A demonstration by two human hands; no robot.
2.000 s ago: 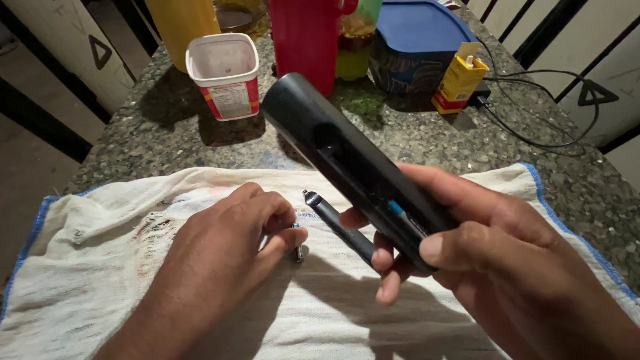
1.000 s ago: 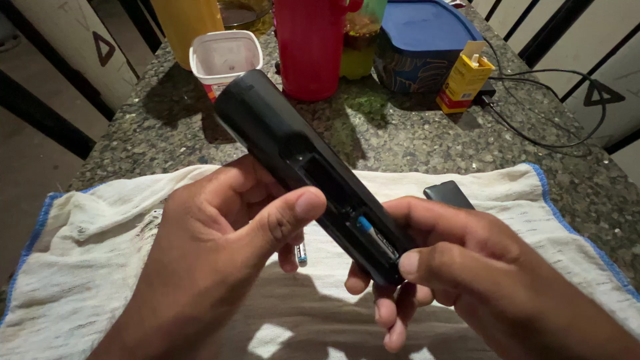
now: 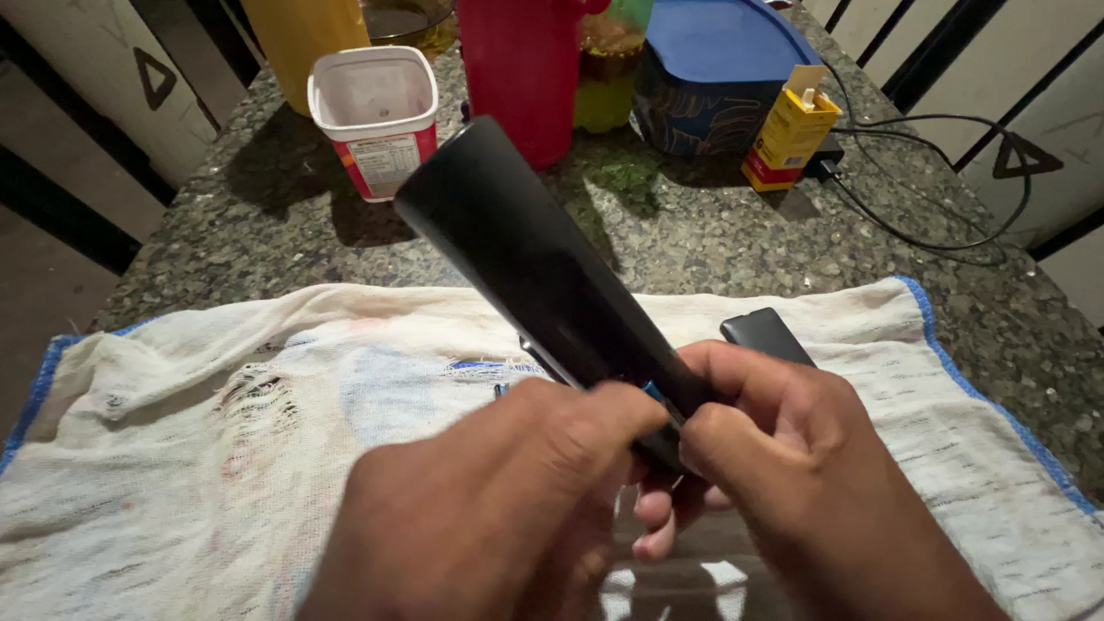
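A black remote control [image 3: 552,259] is held tilted above the cloth, its open battery bay facing up. My right hand [image 3: 776,448] grips its lower end, thumb at the bay's edge. My left hand [image 3: 517,483] reaches over the bay, its thumb and fingertips at a battery with a blue part [image 3: 653,392]; the left fingers hide most of the bay, and whether they grip the battery is unclear. On the white cloth [image 3: 172,431], behind the right hand, lies a black battery cover or similar flat piece [image 3: 768,335]. Another small blue and metallic end [image 3: 500,392] shows beside the left hand.
Behind the cloth on the granite table [image 3: 690,233] stand a white and red plastic tub [image 3: 388,147], a red container [image 3: 522,78], a yellow container [image 3: 310,52], a blue-lidded container [image 3: 716,95] and a small yellow box [image 3: 789,138]. A black cable [image 3: 957,246] loops at the right.
My left hand has moved from the remote's side to its battery bay. Two seconds ago it was at a small battery over the cloth, left of the remote.
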